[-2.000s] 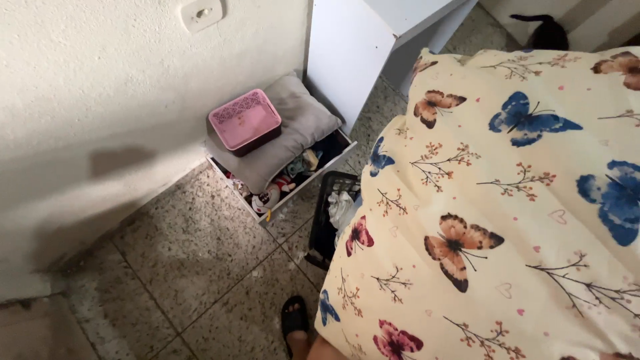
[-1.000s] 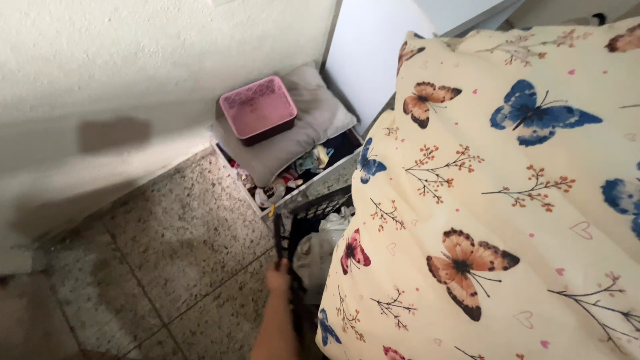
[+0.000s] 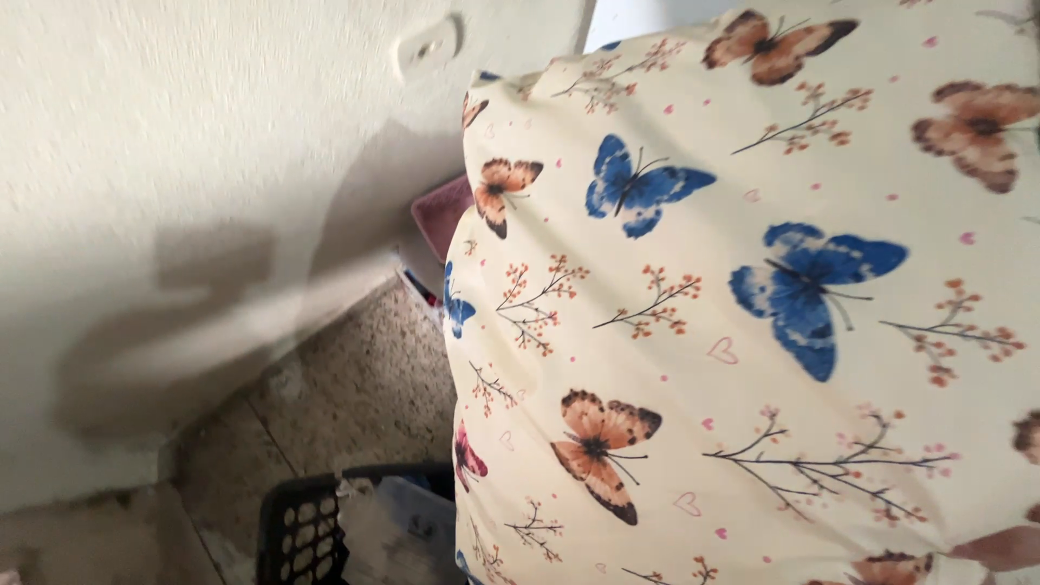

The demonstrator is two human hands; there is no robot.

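A cream pillow (image 3: 634, 357) printed with butterflies, twigs and hearts fills the right and centre of the view. At the lower right edge, a blurred part of my right hand (image 3: 1003, 548) grips the pillow's fabric; most of that hand lies outside the frame. My left hand is not visible. A black plastic basket (image 3: 302, 528) with light-coloured fabric (image 3: 382, 520) in it stands at the bottom, partly covered by the pillow.
A pink container (image 3: 443, 218) shows behind the pillow's left edge, above a sliver of the drawer. A textured wall (image 3: 203, 122) with a wall plate (image 3: 426, 50) rises on the left. Speckled floor tiles (image 3: 366, 382) meet its base. White furniture (image 3: 642, 20) stands at the top.
The left hand, at the basket's rim one second ago, has left the view. The basket now shows lower and further left. The pillow hides most of the drawer and grey cushion; the view has shifted.
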